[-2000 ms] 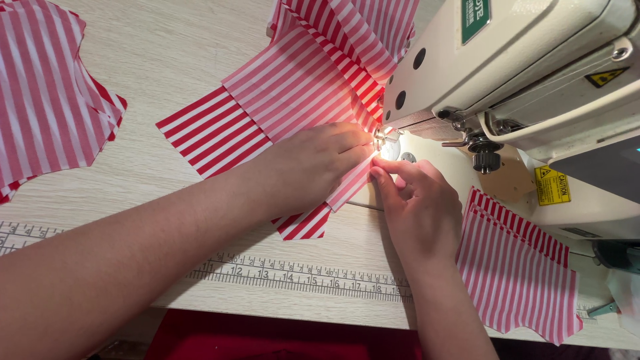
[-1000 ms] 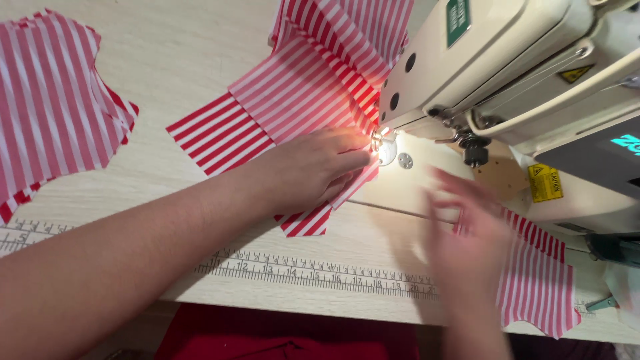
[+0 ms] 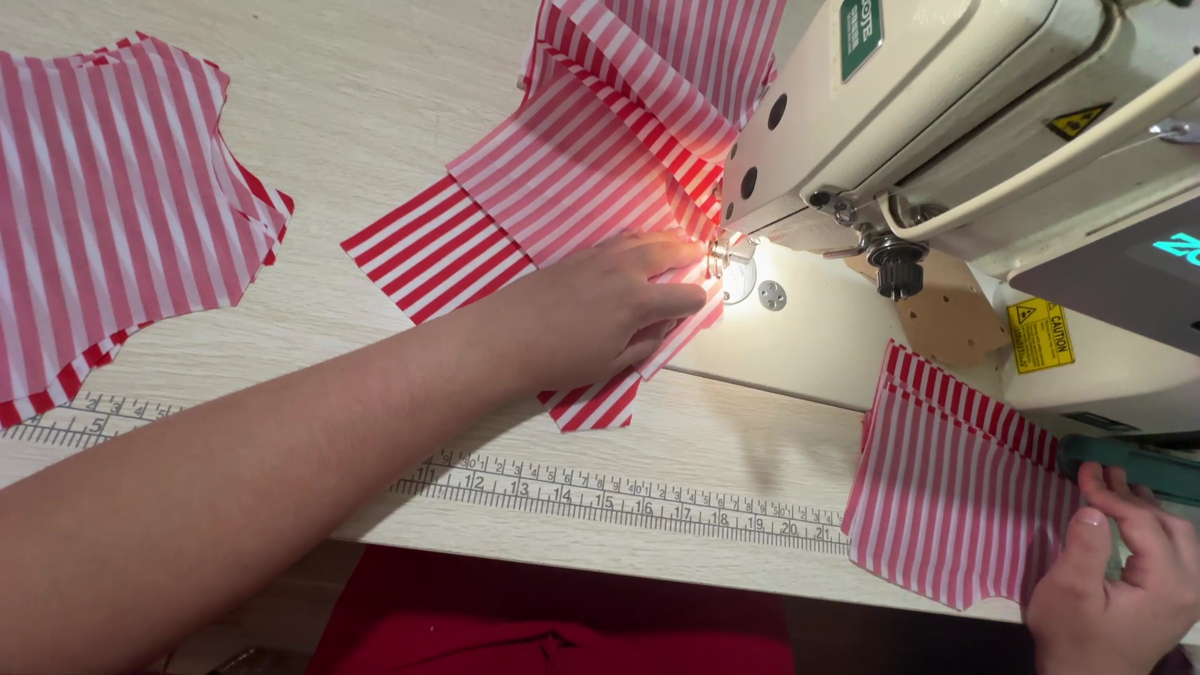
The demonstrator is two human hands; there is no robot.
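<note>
My left hand (image 3: 623, 305) lies on red-and-white striped fabric (image 3: 572, 178), its fingertips beside the lit presser foot (image 3: 720, 255) of a sewing machine (image 3: 900, 122). The fingers press the cloth down; it is layered, with a brighter striped piece (image 3: 441, 248) under the paler one. My right hand (image 3: 1116, 562) is at the lower right, at the edge of a second striped stack (image 3: 956, 497). Its fingers are on a green tool (image 3: 1144, 469) whose kind I cannot tell, partly hidden by the hand; whether they grip it is unclear.
More striped cut pieces (image 3: 112, 197) lie at the far left. A measuring scale (image 3: 619, 502) runs along the table's front edge. Red cloth (image 3: 562, 619) shows below that edge. A yellow caution label (image 3: 1039, 336) is on the machine base.
My right hand has left the fabric at the presser foot and moved right, to the green tool beside the second stack. My left hand has stayed on the fabric by the foot.
</note>
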